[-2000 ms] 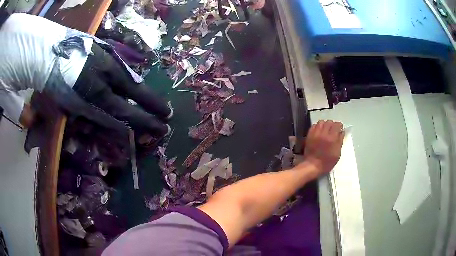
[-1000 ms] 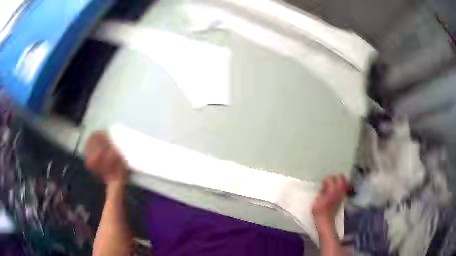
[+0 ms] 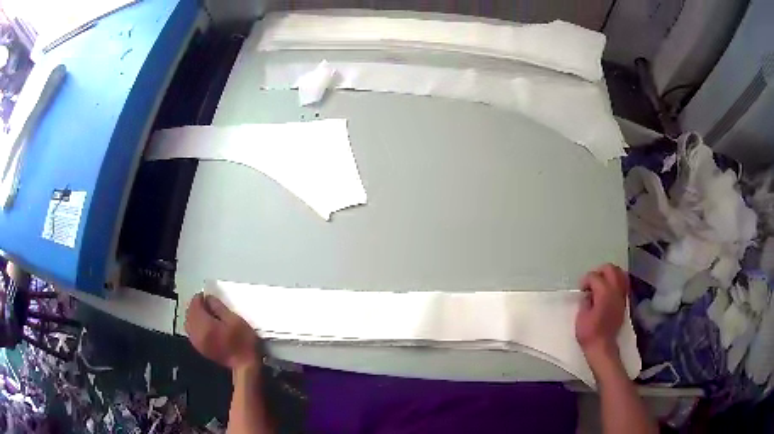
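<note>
A stack of white cut fabric panels point(image 3: 382, 315) lies along the near edge of the pale grey-green feed table point(image 3: 441, 203). My left hand point(image 3: 221, 329) is at its narrow left end, fingers curled at the edge. My right hand point(image 3: 602, 309) is on its wide right end, fingers curled over the top piece. Whether either hand grips one layer or several cannot be told. A single white panel point(image 3: 297, 157) lies at the left of the table, its narrow end in the dark infeed point(image 3: 170, 186) of the blue fusing machine point(image 3: 110, 127).
Long white strips point(image 3: 424, 42) lie along the far edge, with another white piece point(image 3: 509, 97) in front and a small folded piece point(image 3: 316, 83) on it. Crumpled scraps point(image 3: 696, 220) heap right of the table. Scraps litter the floor at lower left.
The view has swung from the floor and a bent-over person to the table. My right hand has come into view at the stack's wide end. The single panel lies further into the infeed.
</note>
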